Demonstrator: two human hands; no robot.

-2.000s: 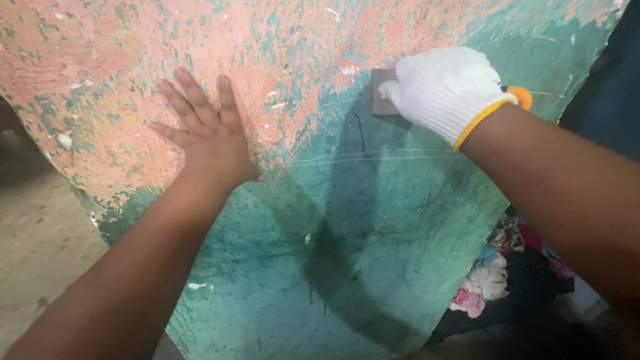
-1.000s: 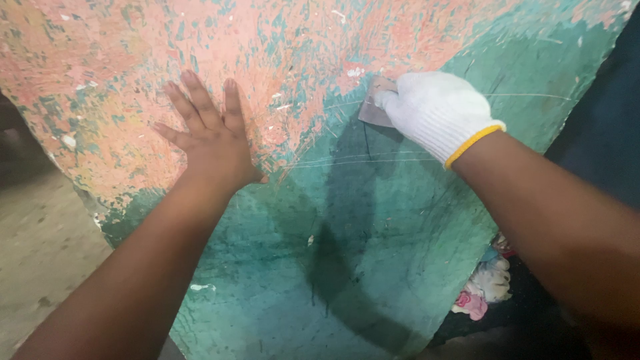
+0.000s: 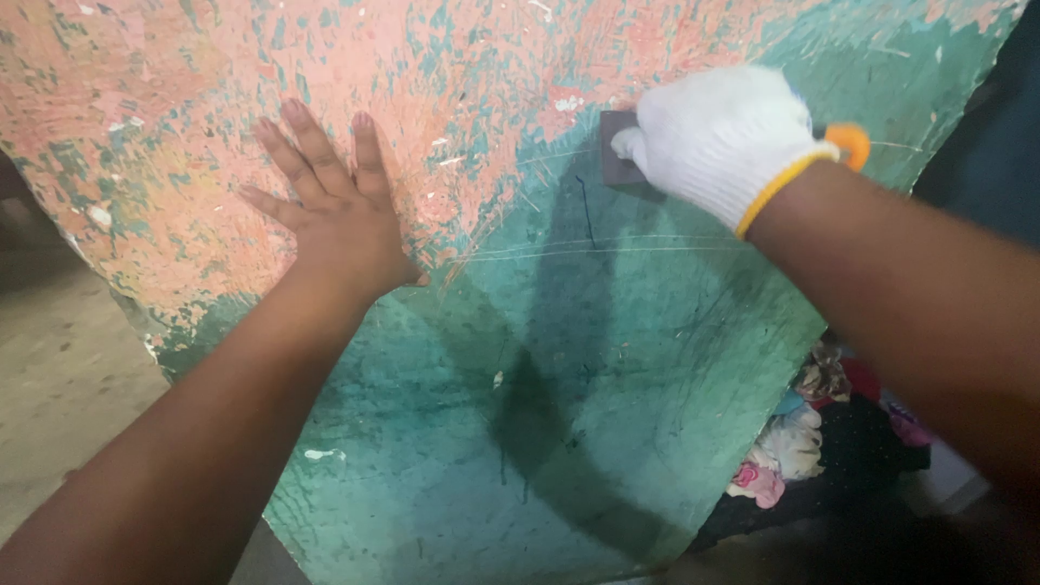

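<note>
A painted wall (image 3: 455, 349), green with scraped pink paint across its upper part, fills most of the view. My left hand (image 3: 341, 203) is bare and lies flat on the pink area with its fingers spread. To the upper right, my right hand (image 3: 723, 138), in a white knitted glove with a yellow cuff, is closed around a scraper (image 3: 619, 166). The scraper's flat, dark, wide blade lies against the wall near the border of pink and green. Its orange handle end (image 3: 849, 146) sticks out behind the glove.
Crumpled cloths (image 3: 788, 447) in white, pink and red lie low at the right, beyond the wall's edge, beside a dark spotted cloth (image 3: 877, 455). A stained floor (image 3: 65, 349) shows at the left. Thin scratch lines cross the green paint.
The scraper in my right hand tilted one second ago; now its blade is straighter again and the orange handle end shows once more. My left hand has stayed in place on the wall.
</note>
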